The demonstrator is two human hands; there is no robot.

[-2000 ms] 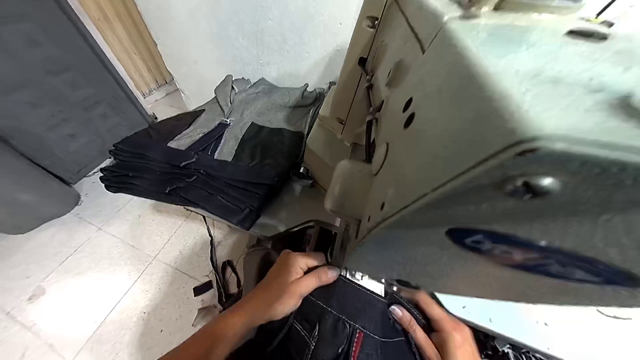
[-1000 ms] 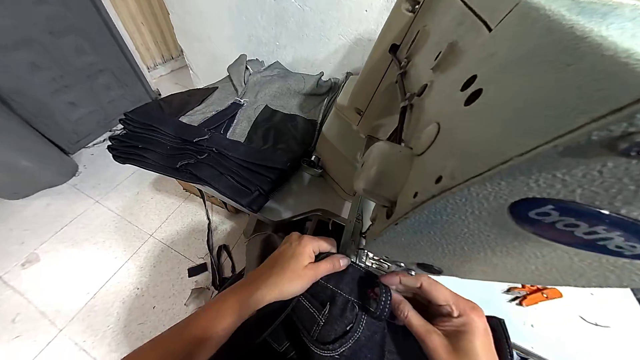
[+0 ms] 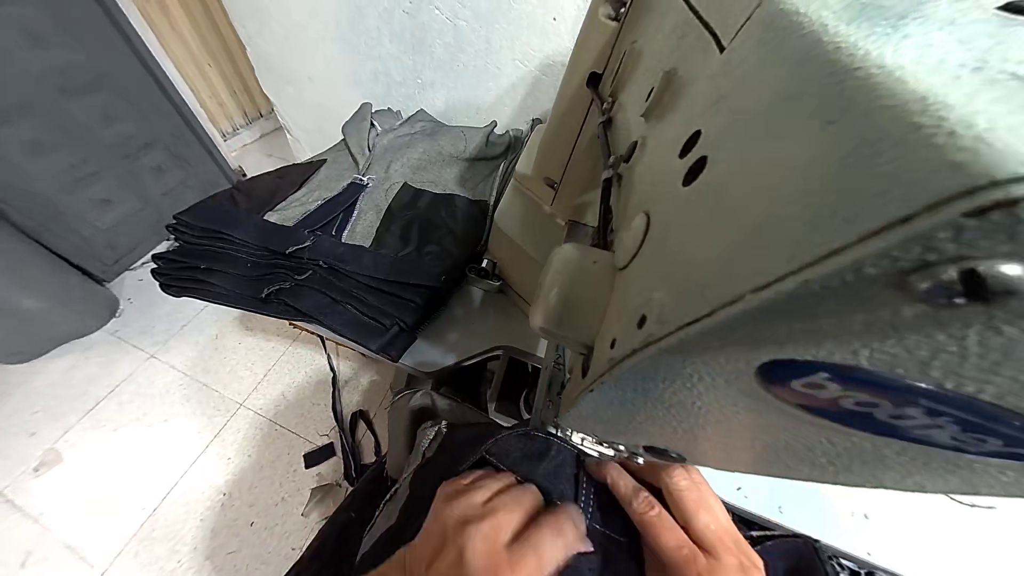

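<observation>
Under a Brother industrial sewing machine (image 3: pixel 784 264) lies a dark denim garment (image 3: pixel 544 468) with white topstitching, its edge at the metal presser foot (image 3: pixel 596 444). My left hand (image 3: pixel 496 524) rests on the denim left of a stitched seam, fingers curled and slightly blurred; whether it grips cloth cannot be told. My right hand (image 3: pixel 676 512) lies on the garment just below the presser foot, its fingertips pressed on the cloth beside the seam. The needle is hidden behind the machine head.
A stack of folded dark denim pieces (image 3: pixel 320 264) lies on the machine table (image 3: pixel 472 328) at the left, against the machine body. Fabric strips (image 3: pixel 340 416) hang below the table edge. A grey door (image 3: pixel 104 112) and tiled floor (image 3: pixel 184 424) are farther left.
My left hand has moved down off the edge near the presser foot and is now curled over the denim. The garment lies differently under the foot. The orange tool seen earlier is out of sight.
</observation>
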